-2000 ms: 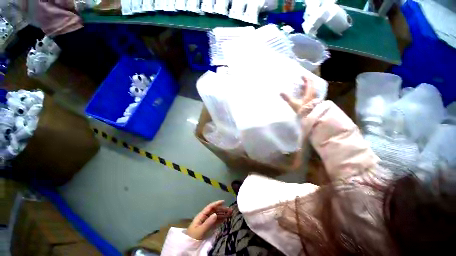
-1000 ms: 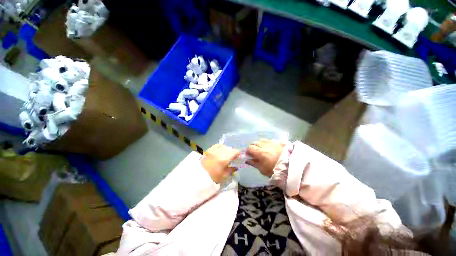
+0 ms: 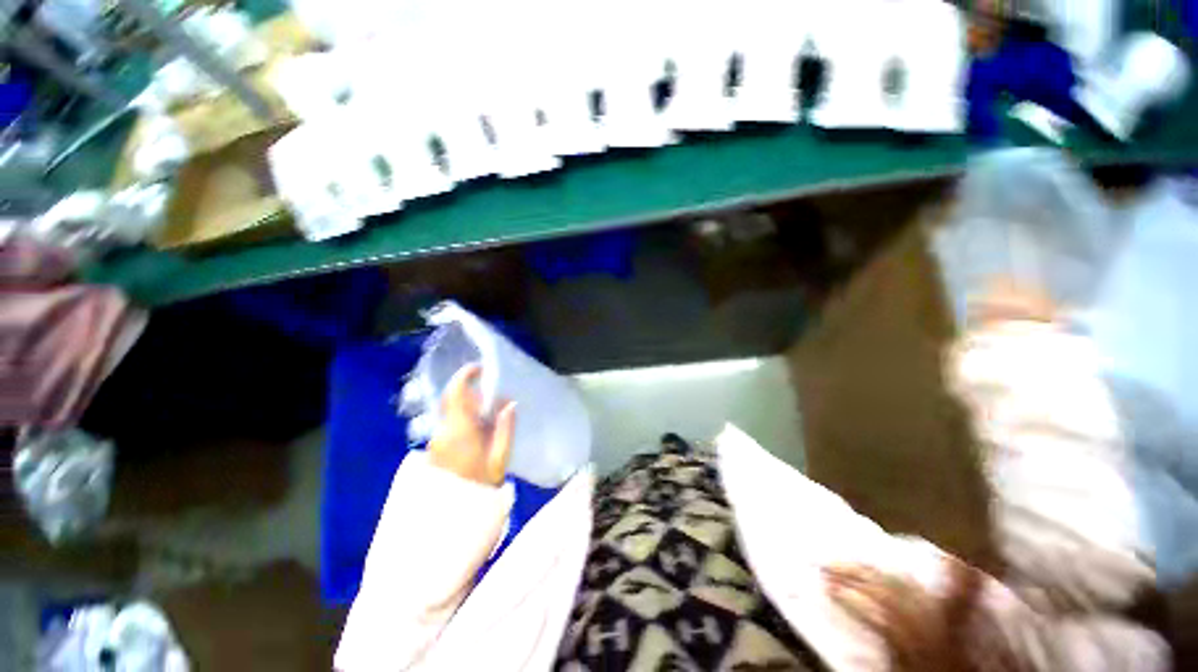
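My left hand (image 3: 476, 431) holds a translucent air-column bag (image 3: 536, 418), its open mouth tilted up to the left, with fingers at the mouth and around its side. My right hand (image 3: 1018, 305) is blurred and reaches out at the right, at another translucent air-column bag (image 3: 1031, 217); whether it grips that bag cannot be told. A row of several white bagged cameras (image 3: 664, 99) stands along the bench edge.
The green bench (image 3: 591, 197) crosses the view in front. A blue crate (image 3: 348, 460) sits below it, behind my left forearm. A brown carton (image 3: 893, 394) and more clear bags (image 3: 1163, 341) are on the right. A pinkish cloth (image 3: 59, 335) hangs at the far left.
My hands have parted from the bag held between them. My left hand now holds an opened-out bag, and my right hand has moved far right. The view has swung up to the bench.
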